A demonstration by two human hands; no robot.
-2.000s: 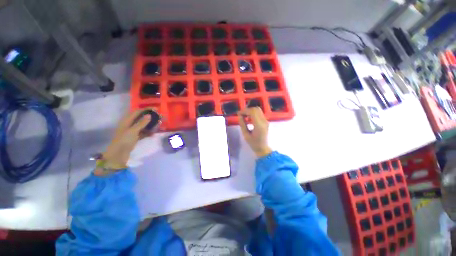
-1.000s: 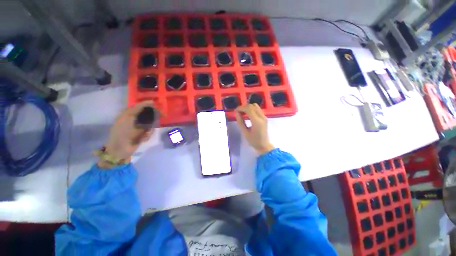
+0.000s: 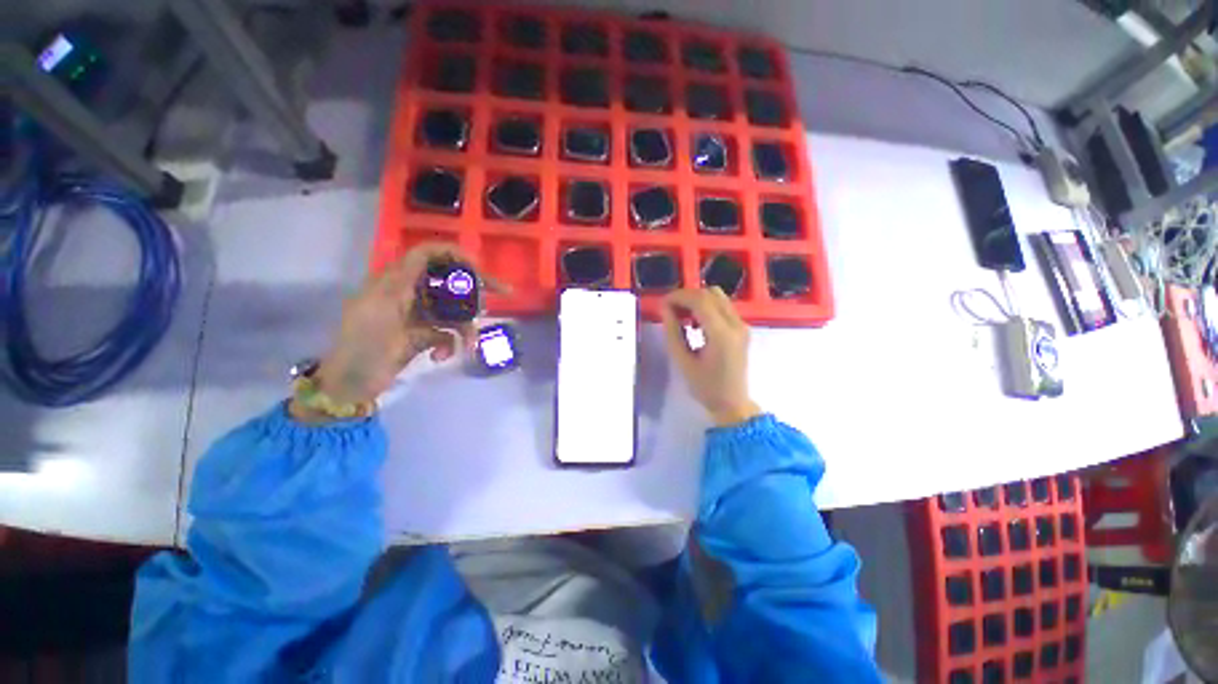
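My left hand holds a smartwatch by its edges, its dark screen lit with small icons, over the near left corner of the red compartment tray. A second smartwatch with a bright white square on its screen lies on the bench beside my left fingertips. The smartphone lies flat with a white screen, its top end at the tray's near edge. My right hand is right of the phone, fingers curled near the tray edge; whether it holds anything is unclear.
A spare phone, a small framed device and a pale block with a cable lie at the right. A second red tray of watches is lower right. A blue cable coil lies far left. Shelf legs stand at the back left.
The held watch's screen was dark and now shows lit icons. My left hand has moved closer to the lying watch. The whole view has shifted, with bench things appearing further right.
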